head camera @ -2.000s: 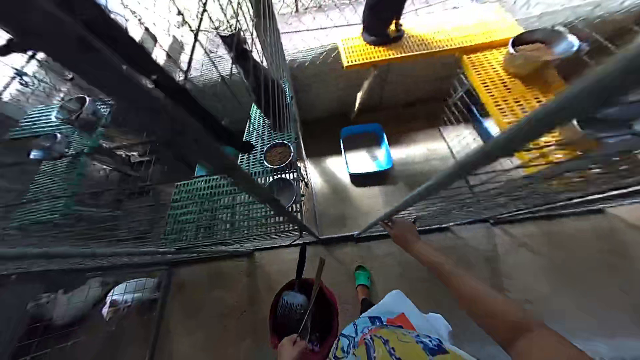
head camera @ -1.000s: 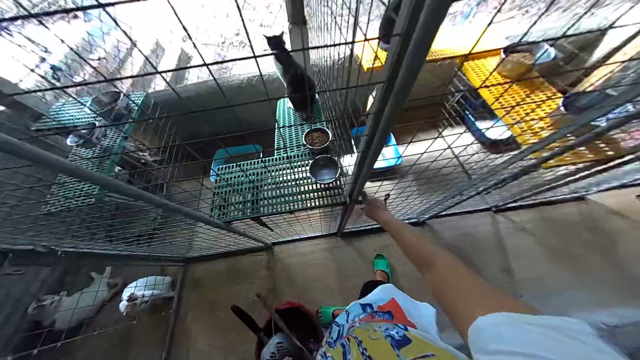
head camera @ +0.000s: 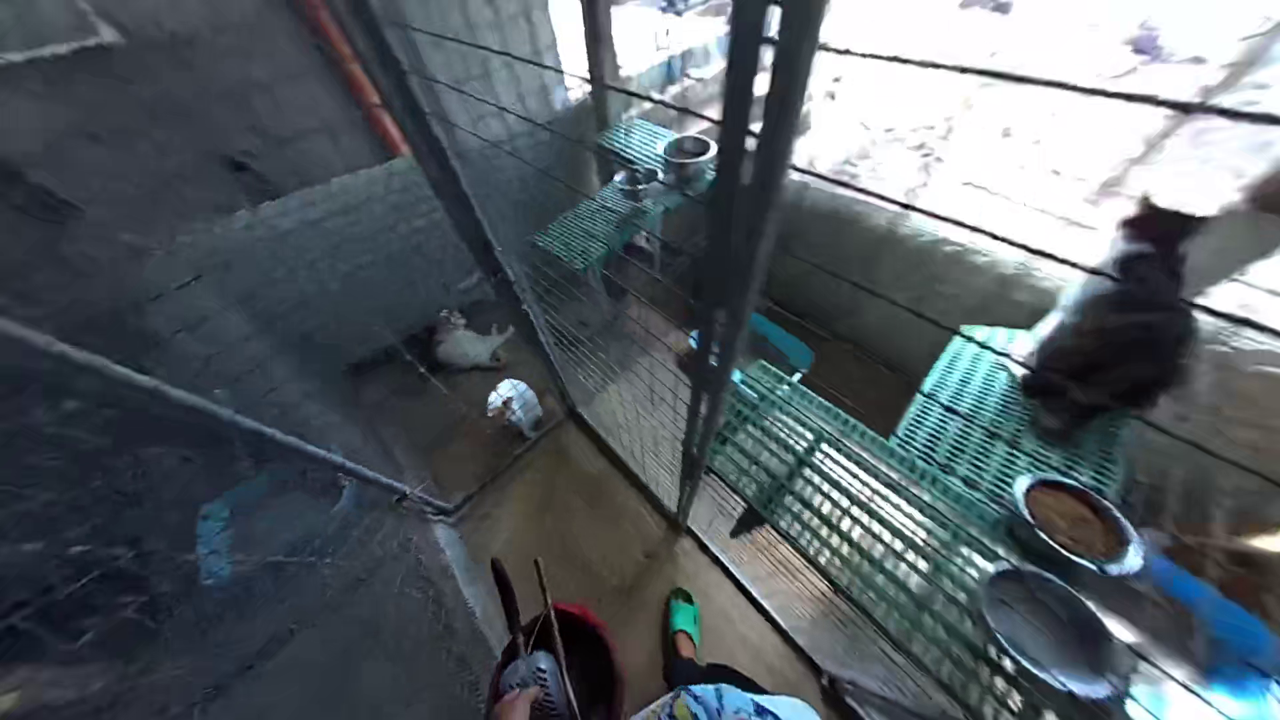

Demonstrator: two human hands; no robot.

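At the bottom edge, my left hand is partly in view at the side of a red bucket, its fingers closed there; the exact grip is cut off by the frame. In the bucket stand a grey slotted scoop with a dark handle and a thin stick. My right hand is out of view. To the right, behind wire mesh, a metal bowl of brown food and another metal bowl sit by a green slatted platform. A dark cat sits on the platform.
A dark metal gate post rises at centre. In the pen on the left, a white cat and a pale cat are on the floor. Metal bowls stand on a farther green platform. My foot wears a green clog.
The view has swung strongly left. My right hand, on the cage frame in both earlier frames, is out of view. The cat on the green platform remains there.
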